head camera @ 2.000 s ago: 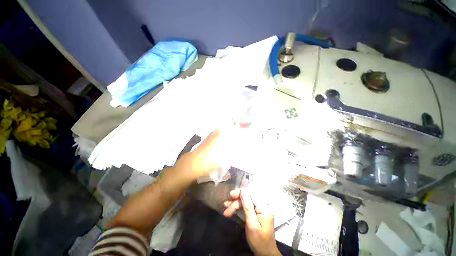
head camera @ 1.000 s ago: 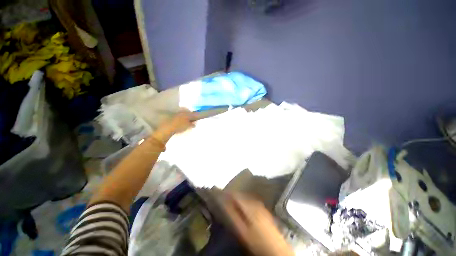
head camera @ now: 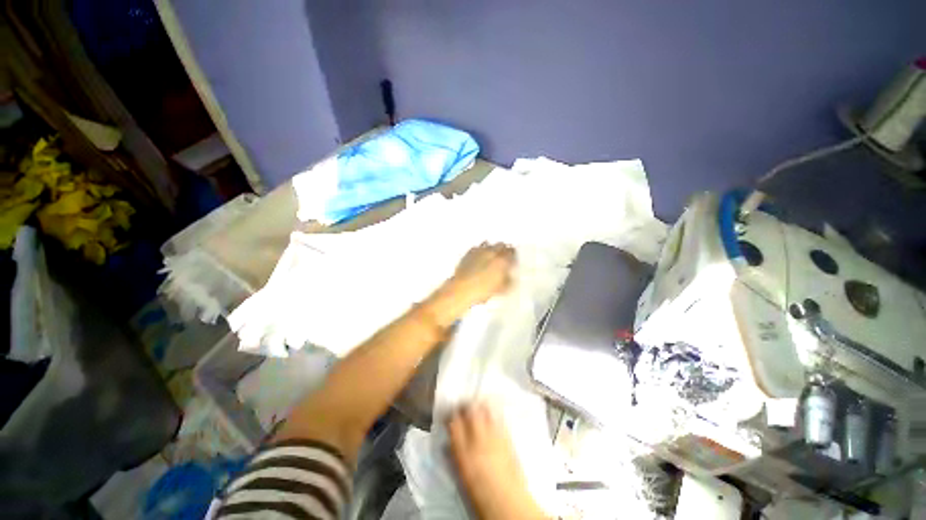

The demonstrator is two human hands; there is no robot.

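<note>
White fabric pieces [head camera: 376, 274] lie in a flat, glaring stack left of the machine. One white piece [head camera: 487, 355] runs from the stack down towards me. My left hand [head camera: 485, 274] lies on the white fabric at its upper part. My right hand [head camera: 485, 447] is lower, on the same piece, slightly blurred. Whether the fingers pinch the cloth is hidden by glare. The grey plate [head camera: 591, 320] is just right of the fabric. The overlock machine [head camera: 802, 295] stands at the right, its needle area washed out by light.
A blue-and-white bundle [head camera: 391, 168] lies beyond the stack by the purple wall. Thread clippings [head camera: 696, 371] lie beside the machine. Thread tensioners [head camera: 818, 414] are on its front. A thread cone [head camera: 899, 107] stands behind. A yellow heap [head camera: 61, 198] is far left.
The view swung left, then partly back right. My left hand moved from the stack's left edge to its right part. A white piece now lies under my hands, where the grey-brown table showed.
</note>
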